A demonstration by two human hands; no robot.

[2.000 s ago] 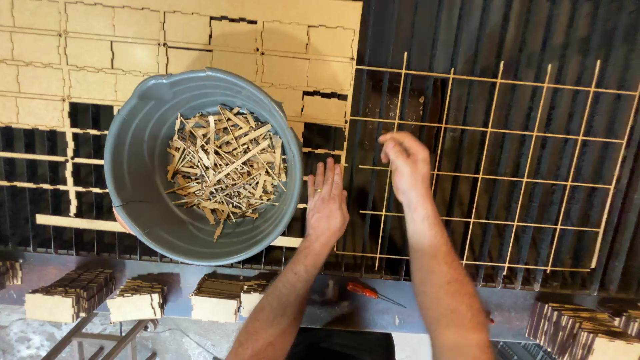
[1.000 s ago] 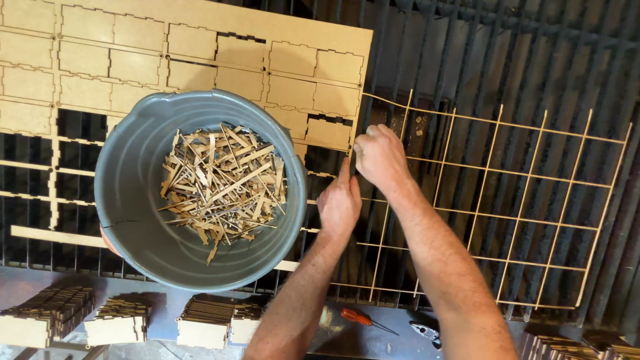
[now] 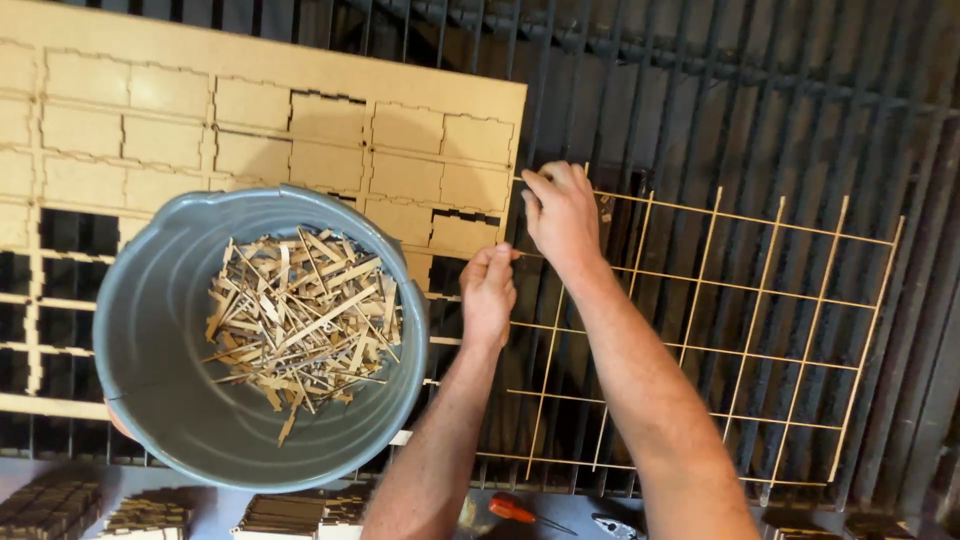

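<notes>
A thin fibreboard lattice (image 3: 701, 280) lies on the dark metal slats, right of a fibreboard sheet (image 3: 450, 97) cut into jigsaw-edged panels. My left hand (image 3: 489, 292) pinches the end of one thin strip of the lattice between thumb and fingertips, just below the sheet's right edge. My right hand (image 3: 561, 210) is up and to the right of it, at the lattice's upper left corner; its fingers are curled beside a strip, and whether they grip it is hidden. A grey-blue bucket (image 3: 124, 375) holding many offcut strips (image 3: 300, 322) rests over the sheet, left of my left hand.
Stacks of cut panels (image 3: 281, 517) sit along the near ledge. A screwdriver with a red handle (image 3: 512, 508) and a metal tool (image 3: 615, 525) lie on that ledge. Dark metal slats (image 3: 675, 112) extend behind and to the right.
My hands were close together at the sheet's right edge one second ago; now they are apart, the right one further right. The view has shifted.
</notes>
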